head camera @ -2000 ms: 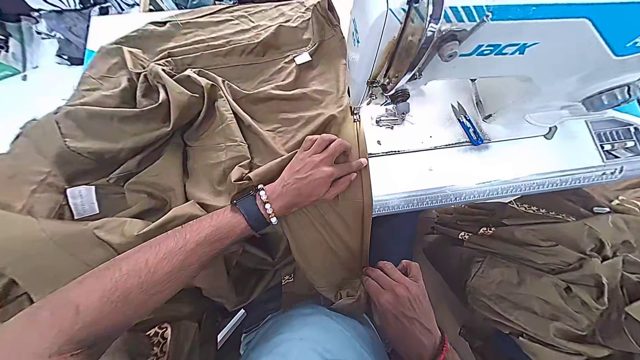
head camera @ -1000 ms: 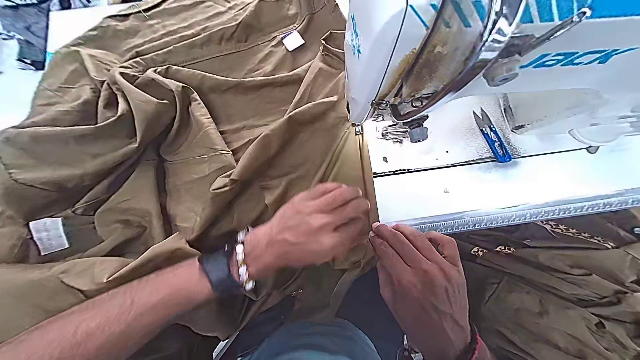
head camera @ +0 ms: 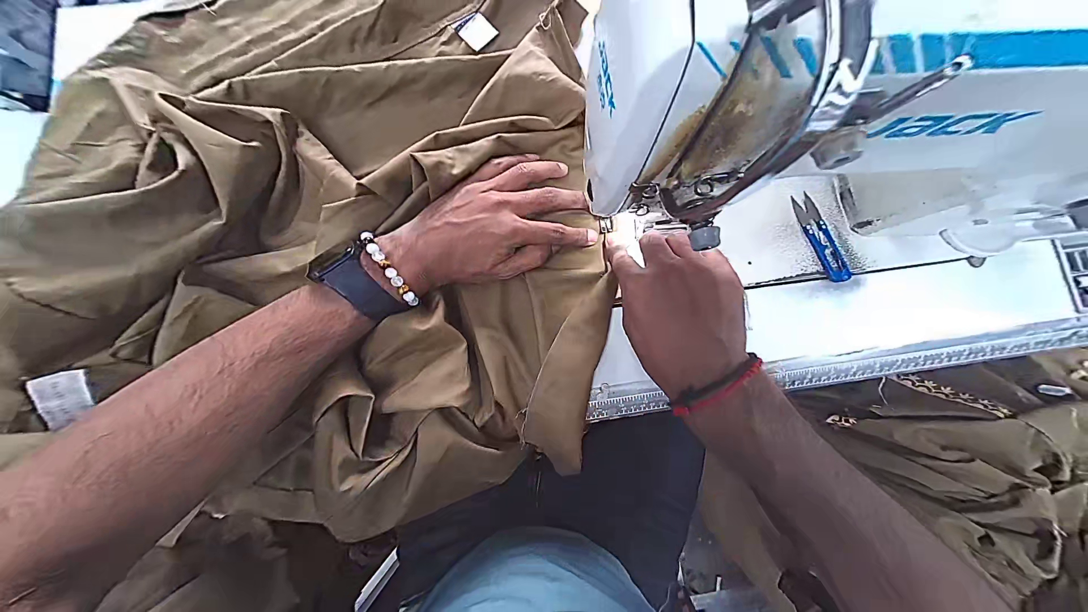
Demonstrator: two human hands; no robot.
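An olive-brown garment (head camera: 255, 178) lies bunched across the left side, its right edge under the presser foot (head camera: 606, 224) of a white and blue Jack sewing machine (head camera: 943, 93). Flat on the cloth, just left of the foot, rests my left hand (head camera: 497, 223), fingers spread and holding nothing. My right hand (head camera: 684, 297) is at the cloth's edge, just right of and in front of the foot, with its fingers bent; whether it pinches the fabric is hidden. The needle tip is too small to make out.
Blue-handled thread snips (head camera: 823, 242) lie on the machine bed, right of my right hand. A ruler strip (head camera: 935, 357) runs along the bed's front edge. More brown garments (head camera: 977, 459) are heaped at the lower right. The machine head overhangs the sewing area.
My left hand has moved up the cloth and lies flat beside the presser foot. My right hand has moved up from the front part of the cloth's edge to the foot. The view is closer.
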